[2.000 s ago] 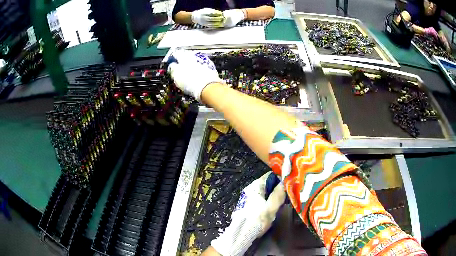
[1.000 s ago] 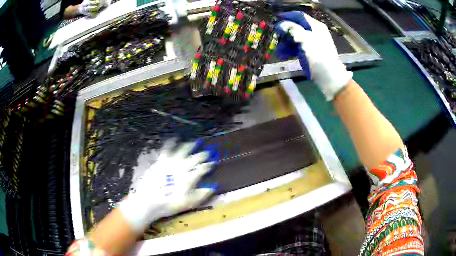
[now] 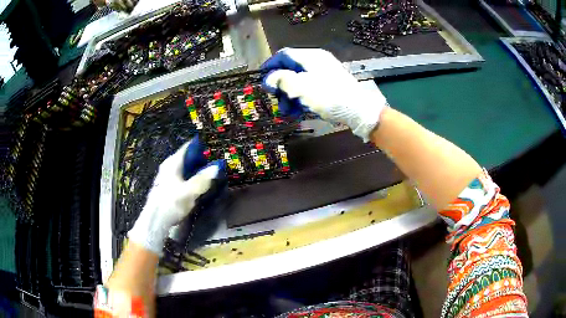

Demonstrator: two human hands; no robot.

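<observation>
A PCB panel (image 3: 248, 130) with rows of red, yellow, green and white parts is held over the near frame tray (image 3: 279, 259). My right hand (image 3: 323, 87), in a white glove with blue fingertips, grips its upper right edge. My left hand (image 3: 177, 192), gloved too, grips its lower left side; some fingers are hidden or dark. A gap or bend runs between the panel's upper and lower rows. Below it lies the bare dark pad (image 3: 335, 180). Black edge strips (image 3: 149, 149) heap at the tray's left.
A black slotted rack (image 3: 68, 217) stands at left. Frame trays with small boards lie beyond, at upper left (image 3: 180, 46) and upper right (image 3: 385, 25). Another tray (image 3: 540, 68) is at far right on the green mat (image 3: 434, 112). Another person's gloved hand (image 3: 121, 5) shows at top left.
My right hand has brought the panel from the rack to over the near tray, then lower and left. My left hand has come up from the tray and taken hold of the panel.
</observation>
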